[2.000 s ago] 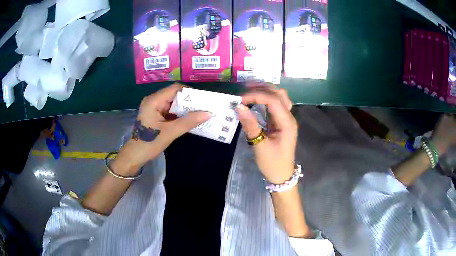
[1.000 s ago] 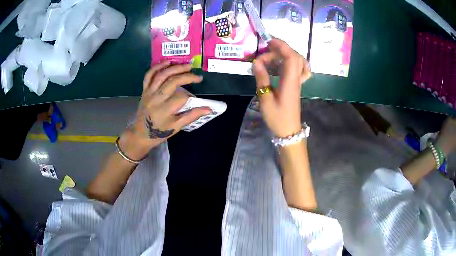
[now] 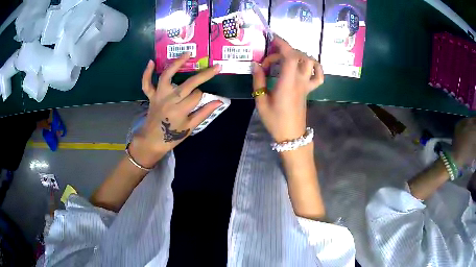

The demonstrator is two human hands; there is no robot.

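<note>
Four pink-and-black smartwatch boxes lie side by side: first [image 3: 182, 36], second [image 3: 239, 39], third [image 3: 295, 31], fourth [image 3: 343, 39]. The two left ones bear a printed barcode sticker; a white strip [image 3: 236, 67] also runs along the second's lower edge. My left hand [image 3: 175, 109] holds a folded printed label sheet [image 3: 211, 107] under its thumb, fingers spread over the first box and the strip's left end. My right hand [image 3: 287, 91] has its thumb at the strip's right end. A narrow pale strip [image 3: 261, 18] reaches up from its blurred fingertips; its hold is unclear.
Curled blank backing paper [image 3: 68, 41] is heaped left on the dark green worktop [image 3: 135, 86]. A row of dark pink box edges [image 3: 453, 68] stands at right. A neighbouring person's forearm with a green bracelet [image 3: 436, 169] is at the right rim.
Since the first frame, my hands have parted from the label sheet, which stays in my left hand. My right hand has moved up to the boxes. The white strip now shows on the second box.
</note>
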